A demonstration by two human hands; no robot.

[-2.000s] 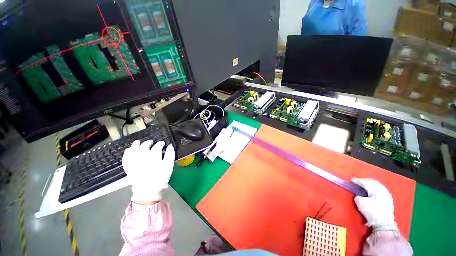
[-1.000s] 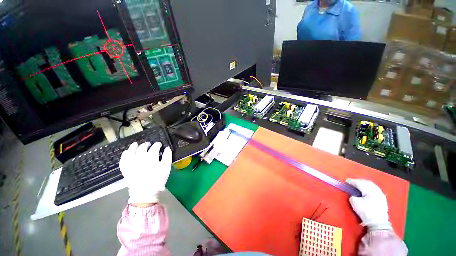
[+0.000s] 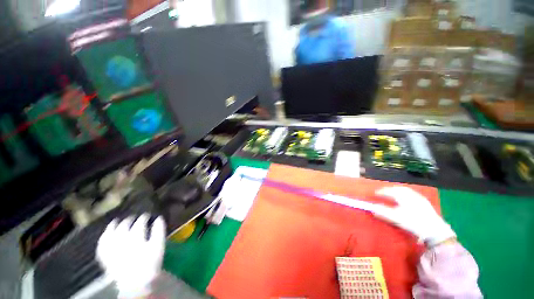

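Observation:
The picture is blurred. My gloved left hand [image 3: 132, 252] is over the black keyboard [image 3: 76, 260], fingers spread, holding nothing. My gloved right hand [image 3: 407, 211] is at the right end of the long clear purple strip [image 3: 316, 194], which lies across the red mat [image 3: 293, 233]; its fingers reach over the strip's end, and blur hides whether they grip it. The inspection monitor [image 3: 64, 93] at the left shows green board images and a red crosshair. The defect label sheet [image 3: 360, 277] lies on the red mat, with thin dark prongs [image 3: 350, 245] beside it.
Circuit boards [image 3: 310, 144] sit in black carriers along the conveyor [image 3: 360, 134] behind the mats. A mouse [image 3: 182, 191] and white papers [image 3: 239, 195] lie between keyboard and red mat. A blank monitor [image 3: 331, 87], a person in blue [image 3: 325, 41] and cartons [image 3: 424, 70] are beyond.
The view has swung right, showing another board at the far right. My right hand has opened out from its closed hold on the strip's end. The monitor's side pictures now carry blue round shapes.

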